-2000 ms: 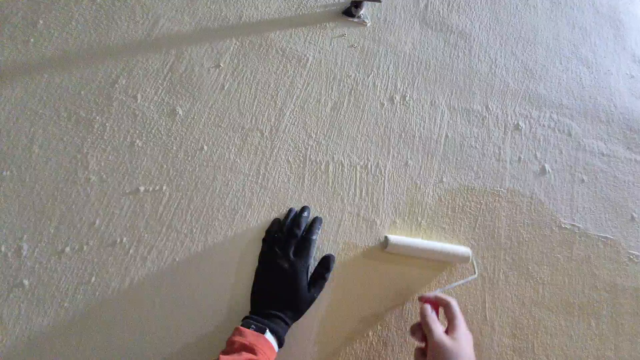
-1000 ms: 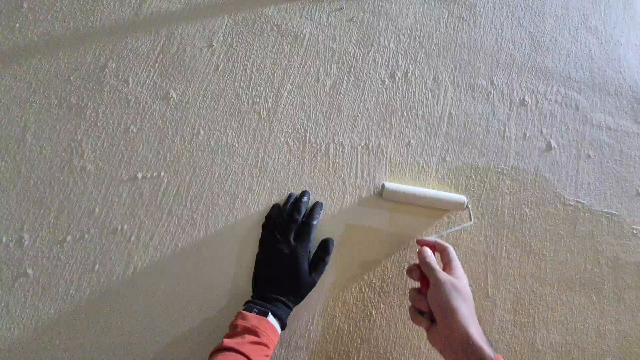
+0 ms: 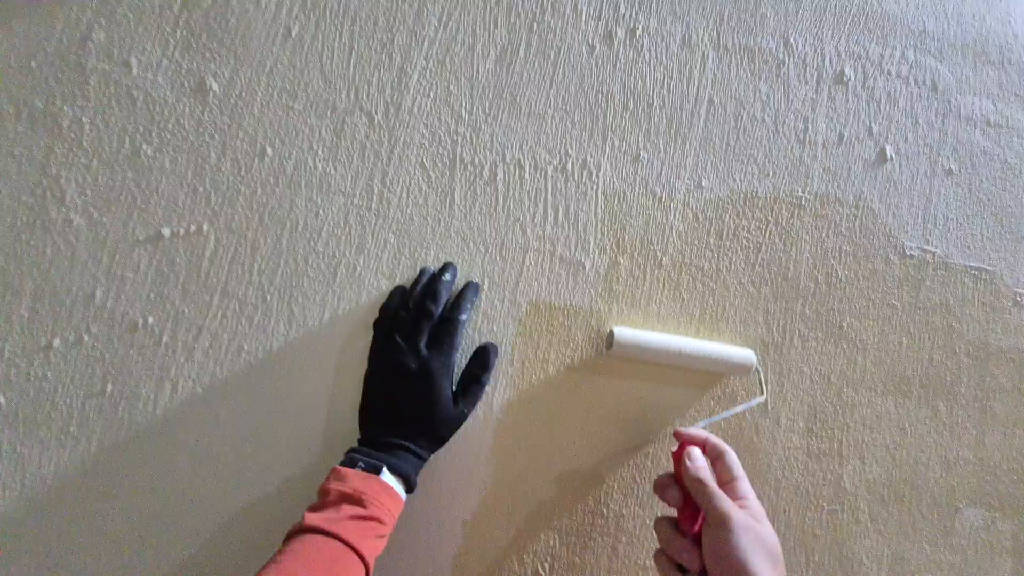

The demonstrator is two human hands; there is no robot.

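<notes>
My left hand (image 3: 420, 364), in a black glove with pale specks on the fingertips, lies flat with fingers spread on the textured wall (image 3: 336, 160). It holds nothing. My bare right hand (image 3: 720, 512) grips the red handle (image 3: 688, 492) of a small paint roller. The roller's white sleeve (image 3: 682, 350) sits at the wall to the right of the glove, tilted slightly down to the right, joined to the handle by a bent wire frame (image 3: 740, 410). Around and below the sleeve, a darker, yellowish damp-looking area (image 3: 864, 384) covers the wall.
Raised lumps (image 3: 885, 154) dot the rough wall surface. An uneven ridge (image 3: 948, 260) runs along the upper right border of the darker area. Shadows of the arms and roller fall toward the lower left.
The view has shifted. Above the roller, the darker patch now reaches further left than it did. A small dark object at the top of the oldest frame is out of view.
</notes>
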